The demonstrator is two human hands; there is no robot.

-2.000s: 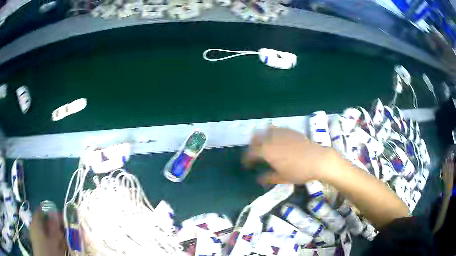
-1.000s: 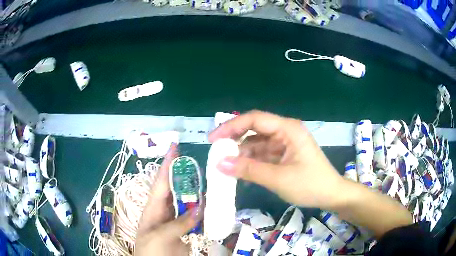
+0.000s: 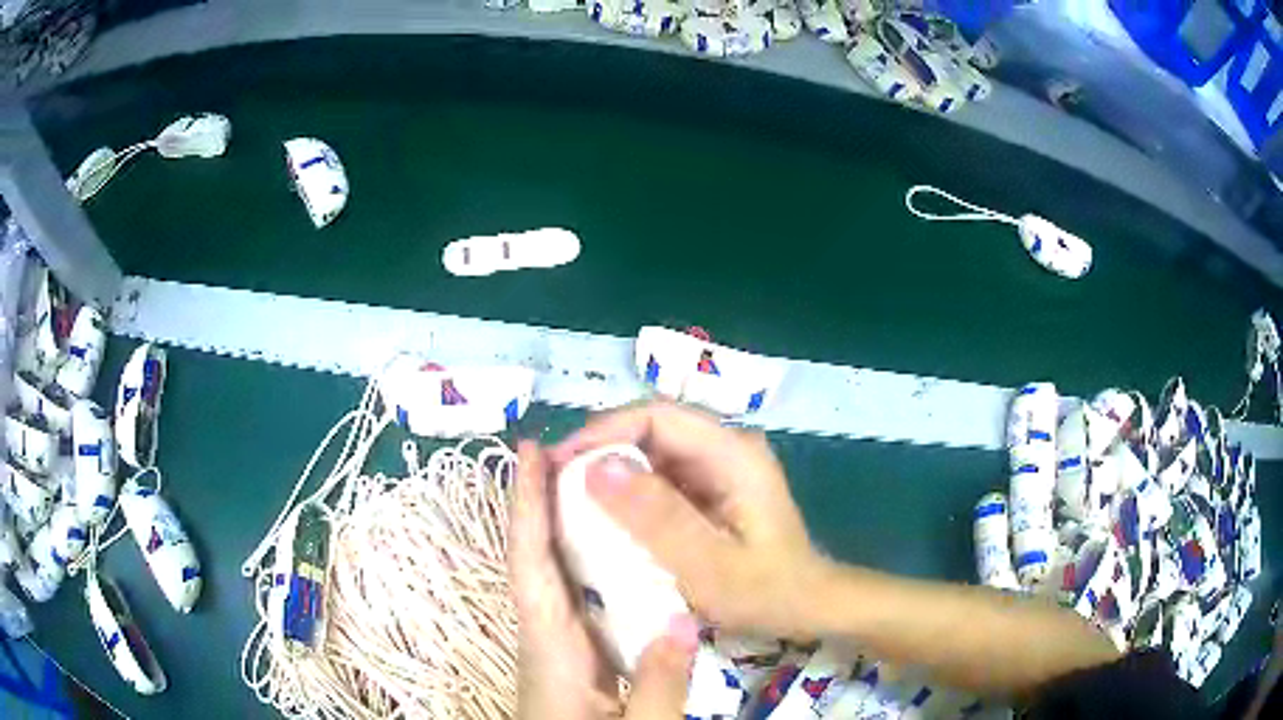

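Note:
A white oval unit (image 3: 619,563) is held between both hands at the lower middle, with its plain white back cover facing up. My left hand (image 3: 556,619) holds it from the left and below, with the thumb near its lower end. My right hand (image 3: 718,521) wraps its upper right side, with the thumb on the cover near the top. The green board and the blue and red parts are hidden. A big heap of pale cord loops (image 3: 422,591) lies just left of my hands.
Printed shells (image 3: 1126,506) are heaped at the right, with more at the left and below my hands. An open unit (image 3: 303,577) lies on the cords. Shells (image 3: 704,369) rest on the metal rail (image 3: 901,398). A plain cover (image 3: 511,252) and corded units (image 3: 1054,246) lie on the green belt (image 3: 675,169).
The white cover, earlier held apart in my right hand, is now on the unit in my left hand, and both hands have closed around it. Belt items appear shifted to the right.

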